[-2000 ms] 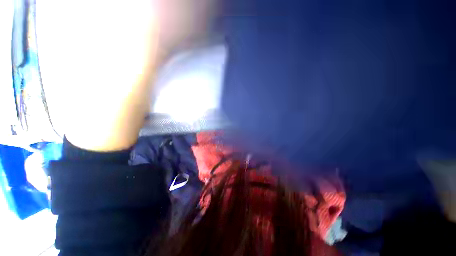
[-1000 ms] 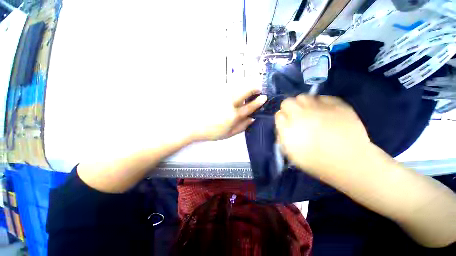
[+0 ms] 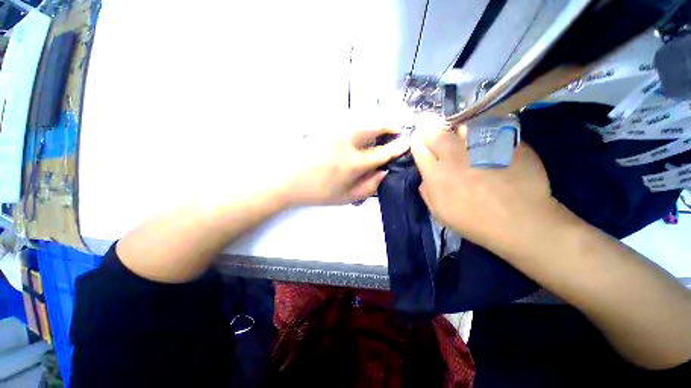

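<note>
The dark navy garment (image 3: 591, 167) lies right of the needle area and under my right forearm. A folded navy strip of it (image 3: 408, 235) hangs over the table's front edge. My left hand (image 3: 348, 167) pinches the strip's upper end at its left side. My right hand (image 3: 481, 174) presses on the cloth with its fingertips beside the left ones, close to the presser foot area (image 3: 417, 95). The grey cylinder attachment (image 3: 492, 144) stands over the back of my right hand. The needle and the exact seam are hidden by fingers and glare.
White label tape strips (image 3: 651, 129) hang at the right. The machine arm (image 3: 530, 57) crosses the upper right. A ruled measuring tape (image 3: 318, 274) runs along the front edge. The table's left edge has brown tape (image 3: 57, 151). A blue crate (image 3: 64, 284) is below left.
The blurred navy cloth that filled the view's right side has come down onto the table. Since one second ago, my right hand has moved up beside my left fingertips at the needle area.
</note>
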